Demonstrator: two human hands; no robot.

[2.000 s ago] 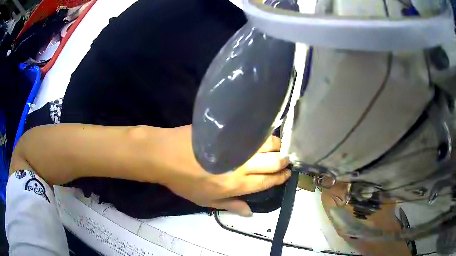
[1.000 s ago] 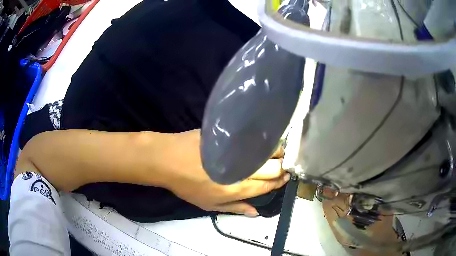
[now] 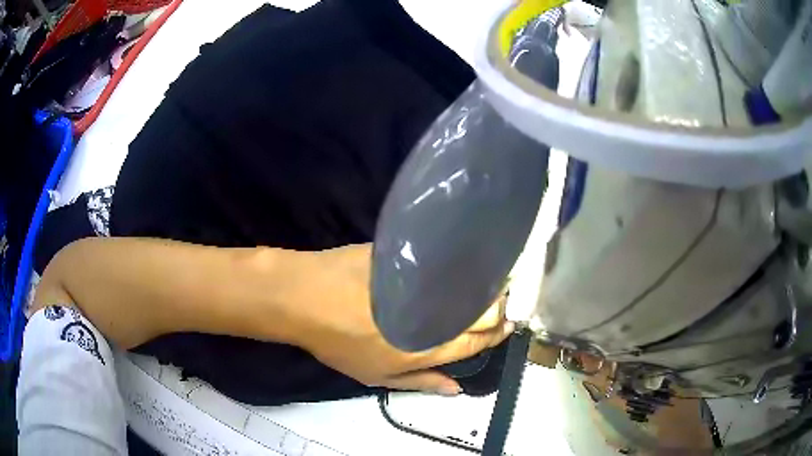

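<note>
Black fabric garment piece lies limp over the white table. My left hand lies palm down on it, fingertips pressing the cloth beside the needle area of the sewing machine head. The grey glossy oval hides part of my left hand and the needle area. A narrow black strip runs from the fingertips down to the front edge of the picture. My right hand shows only partly behind and below the machine head; its fingers and what they hold are hidden.
A pale ring circles the upper machine head. A blue basket is at the left edge, with a red-orange basket holding dark and pale pieces behind it. A printed paper strip runs along the front table edge.
The machine head, oval and ring appear lower and further right in the picture. The cloth's far edge has shifted slightly near the top. My left hand remains on the cloth, slightly lower in view.
</note>
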